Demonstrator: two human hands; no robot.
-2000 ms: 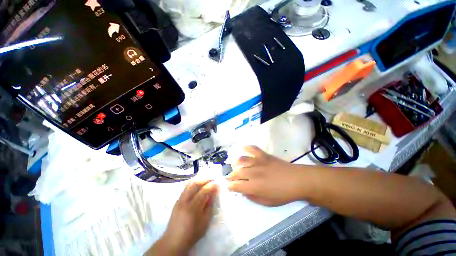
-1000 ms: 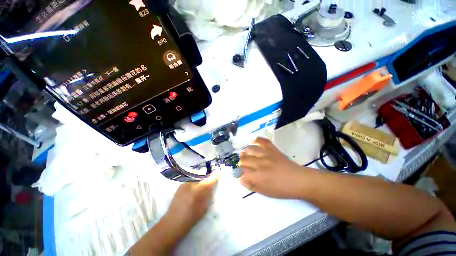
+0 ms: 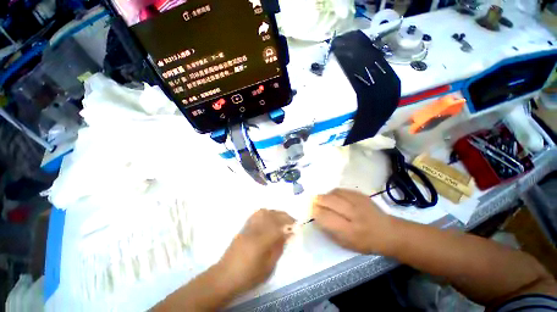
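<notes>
The white sewing machine (image 3: 317,122) stands above my hands, its presser foot area (image 3: 293,178) behind them. My left hand (image 3: 265,241) has its fingertips together on white fabric, in front of the needle. My right hand (image 3: 345,216) is bent on the bed just right of it, fingers curled; glare and the fingers hide what it holds, if anything. A thin dark rod (image 3: 308,221) shows between the hands. White sewn fabric (image 3: 137,244) with narrow folds spreads to the left. A shiny curved metal guard (image 3: 246,152) is left of the needle.
Black scissors (image 3: 410,186), a tan wooden block (image 3: 444,177) and a red parts tray (image 3: 491,159) lie at right. A phone (image 3: 214,67) is mounted above the needle. An orange tool (image 3: 436,113) and black strip (image 3: 368,85) are on the machine. The table edge has a grey measuring strip (image 3: 330,277).
Both hands have moved away from the presser foot toward the table's front edge. The view has shifted, and more white fabric shows at left. The phone picture has changed.
</notes>
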